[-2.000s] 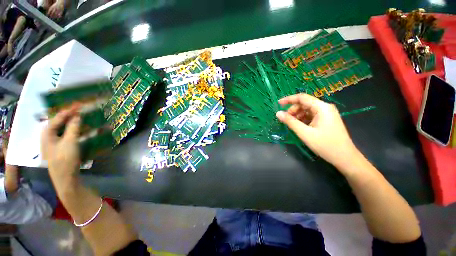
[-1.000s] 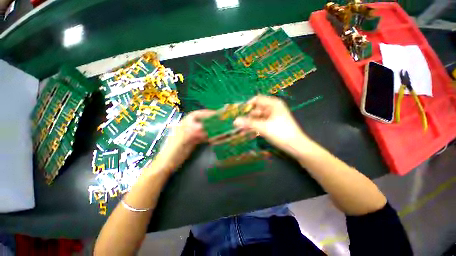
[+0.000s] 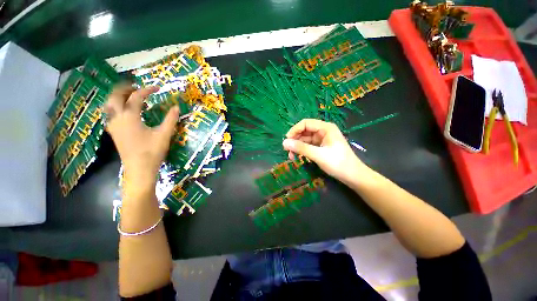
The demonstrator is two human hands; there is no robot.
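Observation:
My left hand (image 3: 141, 126) is over the heap of single boards (image 3: 197, 147), fingers spread and slightly blurred; a green piece shows between its thumb and fingers, and I cannot tell whether it is held. My right hand (image 3: 321, 147) has thumb and fingertips together at the lower edge of the pile of green strips (image 3: 277, 97); whether it pinches something is hidden. A PCB panel piece (image 3: 285, 203) with rows of orange-gold shapes lies on the dark bench below my right hand. Stacked PCB panels lie at the left (image 3: 73, 132) and at the upper right (image 3: 347, 67).
A white box (image 3: 23, 138) stands at far left. At right, a red tray (image 3: 480, 185) bears a smartphone (image 3: 466, 113), yellow-handled cutters (image 3: 500, 126), white paper (image 3: 512, 79) and a copper-gold clump (image 3: 441, 32). A green conveyor (image 3: 176, 20) runs behind the bench.
The panel piece came from the left to the middle between both hands, and now lies on the bench. My left hand has moved left over the board heap. The view has shifted.

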